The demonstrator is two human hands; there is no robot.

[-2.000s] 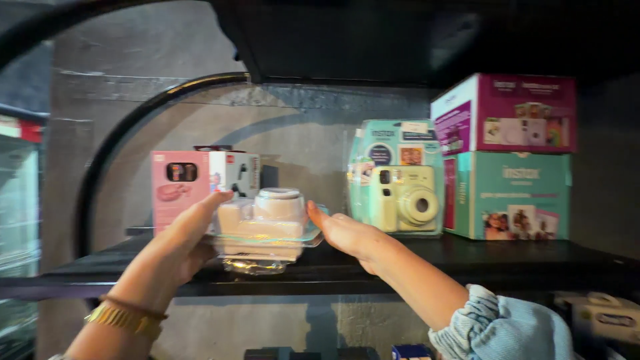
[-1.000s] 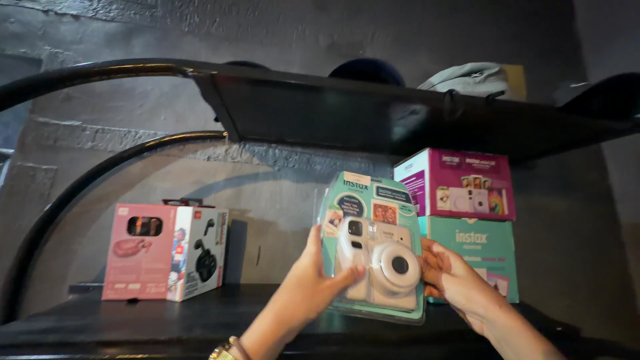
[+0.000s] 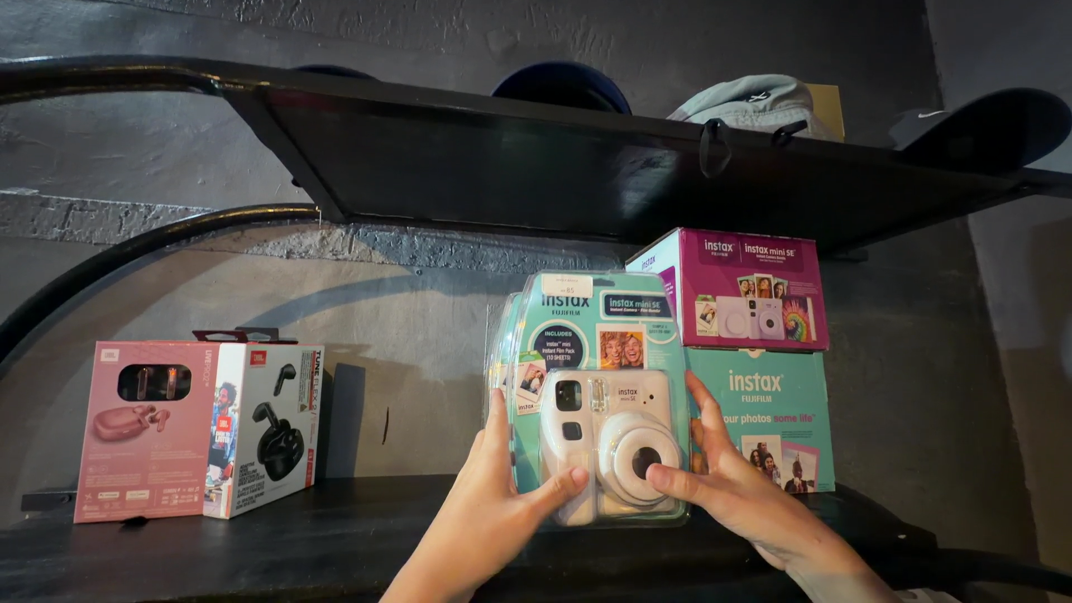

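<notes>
A white Fujifilm Instax Mini SE instant camera in a clear blister pack with a teal card [image 3: 586,335] stands upright between my hands. My left hand [image 3: 502,494] grips its left edge, thumb on the front of the plastic. Round the right edge my right hand [image 3: 729,477] holds it, thumb by the lens. A second blister pack [image 3: 501,343] shows only as an edge behind the first. To the right a magenta Instax box [image 3: 754,293] is stacked on a teal Instax box [image 3: 758,394]. Whether the held pack's base rests on the shelf is hard to tell.
A pink JBL earphone box [image 3: 146,435] and a white JBL earphone box [image 3: 268,427] stand on the left of the black shelf [image 3: 335,544]. An upper black shelf [image 3: 502,159] overhangs, bearing a grey fabric hat [image 3: 745,100] and dark caps [image 3: 561,88]. A curved black metal tube [image 3: 151,230] runs at left.
Two seconds ago the white camera pack lay tilted back nearer the pink box; now it stands upright in front of the other pack. My hands have moved right with it. The view has shifted.
</notes>
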